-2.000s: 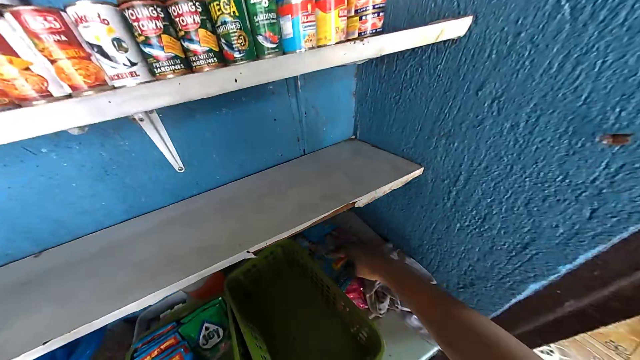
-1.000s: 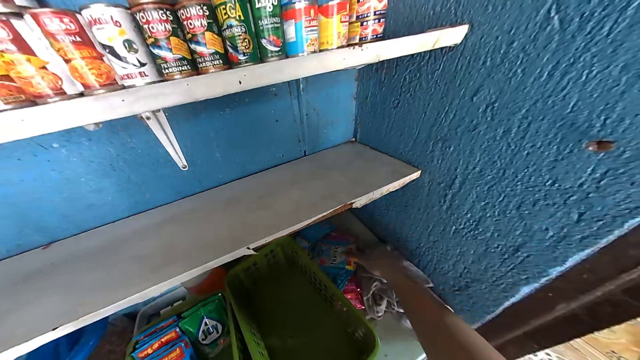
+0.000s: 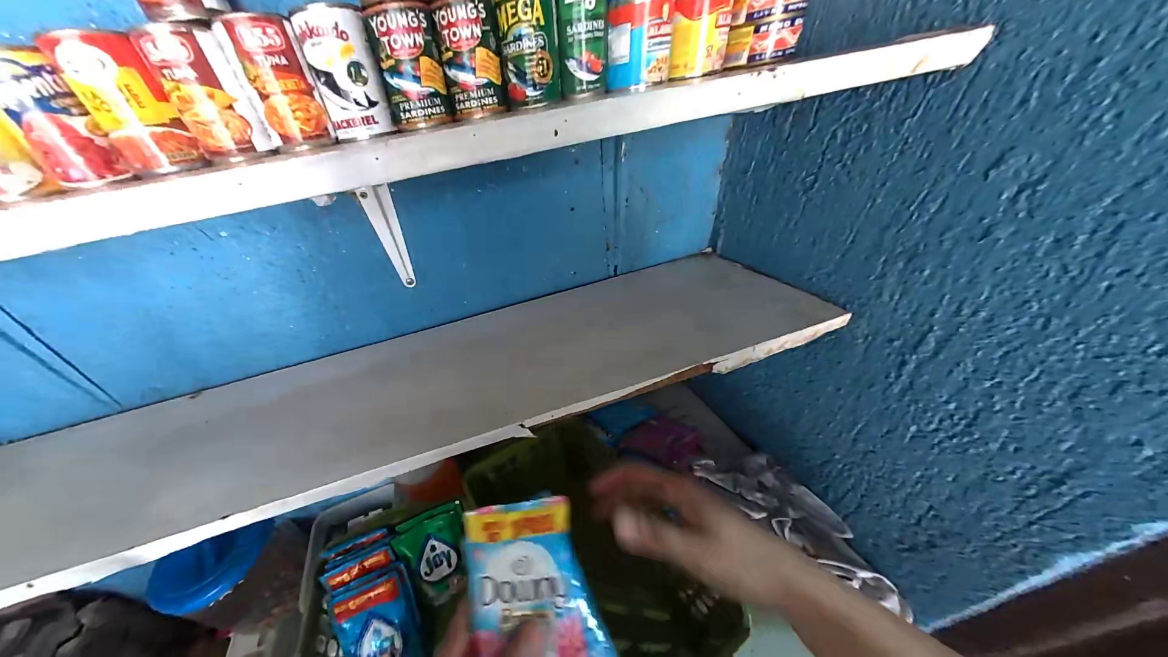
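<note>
My left hand [image 3: 497,637], mostly cut off by the bottom edge, holds a light blue Downy sachet pack [image 3: 529,575] upright over the left side of a green plastic basket [image 3: 675,611]. My right hand [image 3: 652,516] is blurred, just right of the pack and above the basket, fingers apart with nothing seen in them. Left of the pack, green Joy sachets [image 3: 431,552] and blue-and-red sachets [image 3: 370,602] stand in a bin. Behind the basket lie blue and purple packets [image 3: 662,440].
A grey-white shelf board [image 3: 456,374] overhangs the basket. Cans [image 3: 342,73] line the upper shelf [image 3: 547,128], which has a metal bracket [image 3: 386,235]. Crumpled clear plastic [image 3: 785,511] lies beside the textured blue wall [image 3: 958,274]. A blue tub [image 3: 205,566] is at lower left.
My right hand has come back from the packets behind the basket to above it. My left hand and the Downy pack it holds have come into view.
</note>
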